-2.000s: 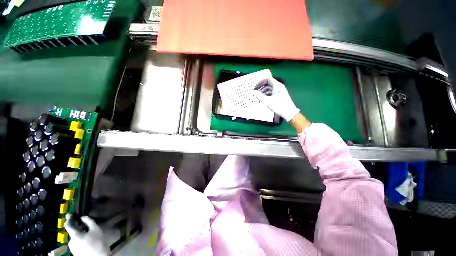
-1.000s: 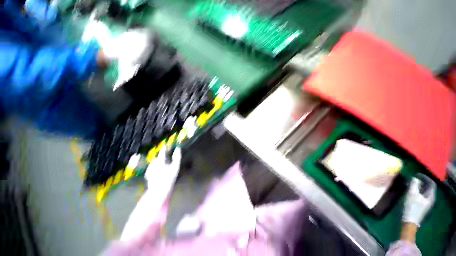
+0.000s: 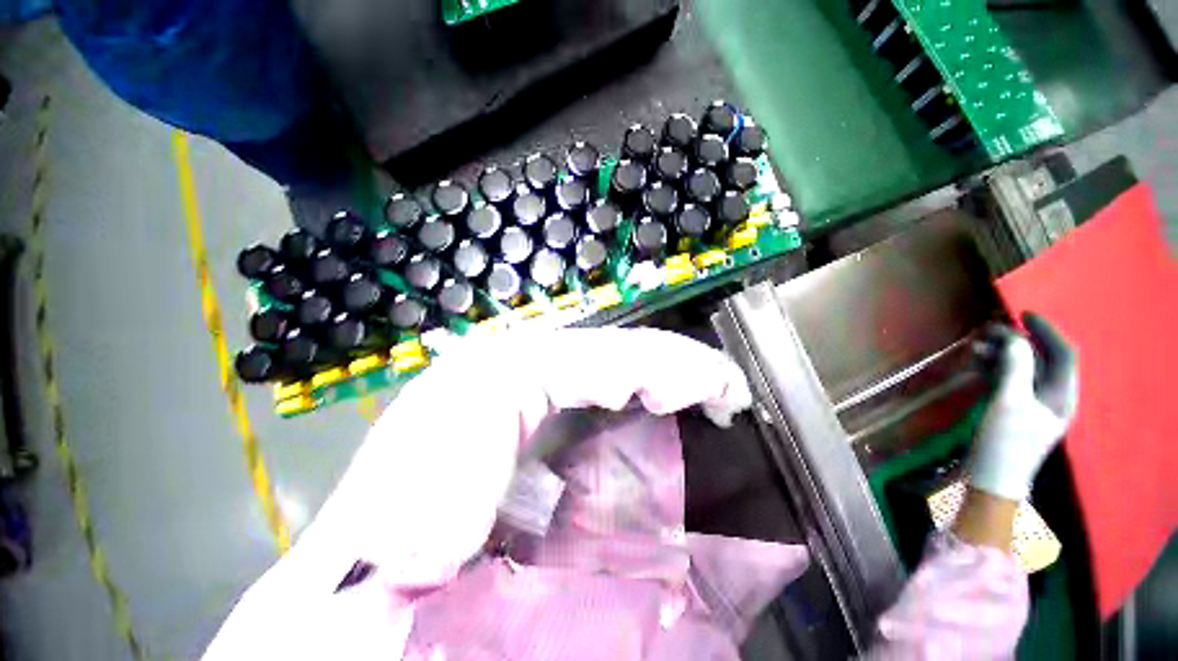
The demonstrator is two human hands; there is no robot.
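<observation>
A long green circuit board (image 3: pixel 785 240) lies fitted side up, with rows of upright black capacitors (image 3: pixel 514 243) and yellow blocks (image 3: pixel 678 269) along its near edge. My left arm, overexposed white, bends across in front of that edge. My left hand (image 3: pixel 726 395) shows only as a small pale end by the metal rail; its fingers are not clear. My right hand (image 3: pixel 1027 403), in a white glove with dark grey fingertips, is raised by the red-orange sheet, fingers curled. Whether it holds something small and dark cannot be told. A sticker sheet (image 3: pixel 1030 532) lies partly hidden beneath my right wrist.
The red-orange sheet (image 3: pixel 1126 387) lies at the right. A metal rail (image 3: pixel 827 465) runs beside my lap. A dark foam slab (image 3: pixel 517 80) is behind the board. Another green board (image 3: pixel 988 78) lies at the back right. A person's blue sleeve (image 3: pixel 194 65) is at the upper left.
The view has turned left towards the capacitor board. My left hand has left the board's yellow-block edge and moved right. My right hand has left the sticker sheet and moved towards the red-orange sheet.
</observation>
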